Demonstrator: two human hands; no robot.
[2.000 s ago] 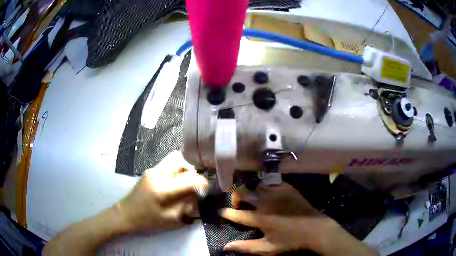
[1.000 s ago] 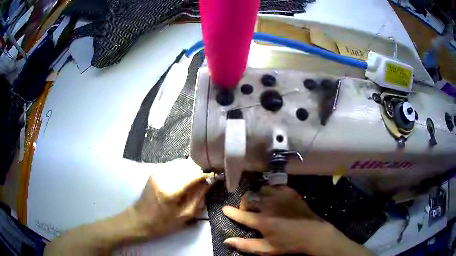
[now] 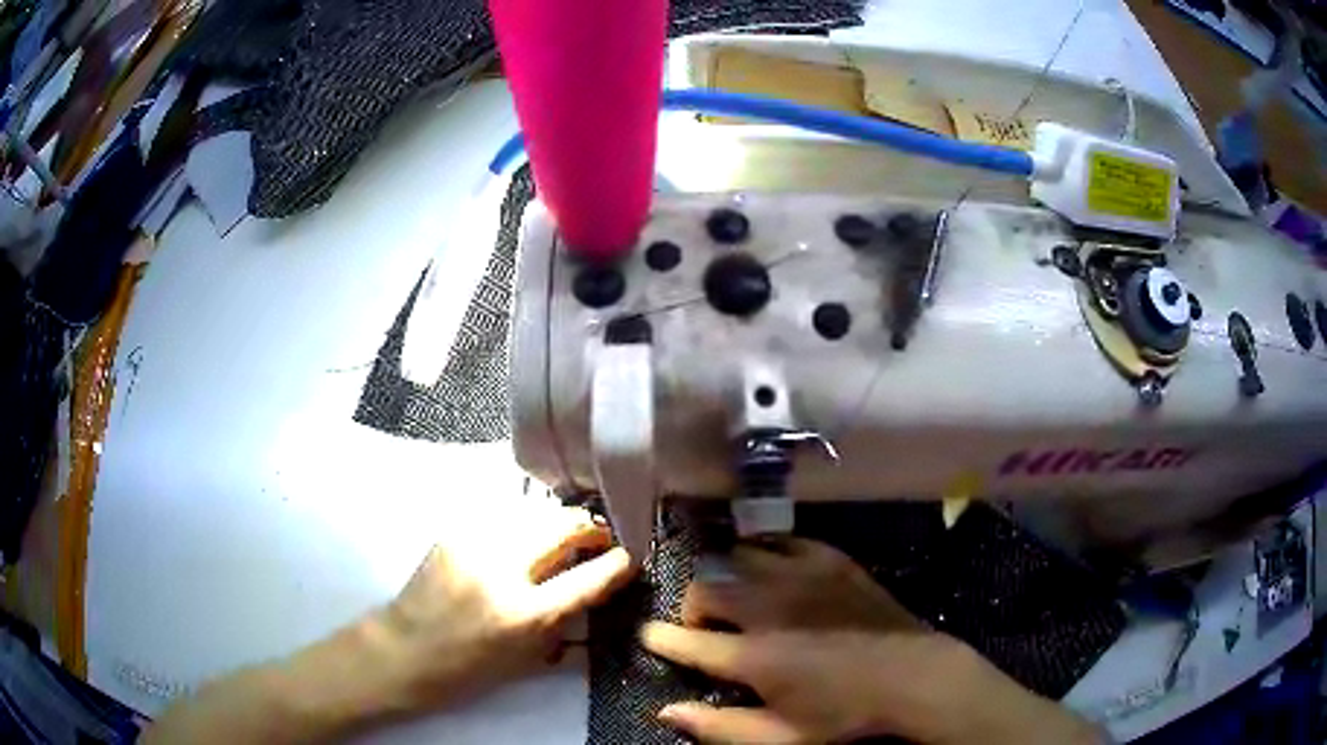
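Observation:
A grey-black patterned panel (image 3: 627, 677) lies under the left end of the cream sewing machine head (image 3: 931, 393) and spreads right beneath the arm. My left hand (image 3: 502, 590) is at the panel's left edge beside the presser foot area, thumb and forefinger close together; what is between the fingertips cannot be made out. My right hand (image 3: 808, 633) lies on the panel with fingers spread, partly under the machine head. The needle and presser foot are mostly hidden. Another patterned piece (image 3: 466, 371) shows behind the machine's left end.
A pink holder (image 3: 590, 131) stands on the machine head. A blue cable (image 3: 844, 136) runs to a white box (image 3: 1106, 182). A white lamp (image 3: 444, 313) glares at left. Dark fabric (image 3: 349, 109) is heaped at upper left. Brown-orange tape (image 3: 90, 480) edges the white table (image 3: 218, 437).
The patterned piece behind the machine has shifted and shows a smaller, different outline. My left hand's fingers have changed pose near the foot. My right hand stays on the panel. The view has moved slightly.

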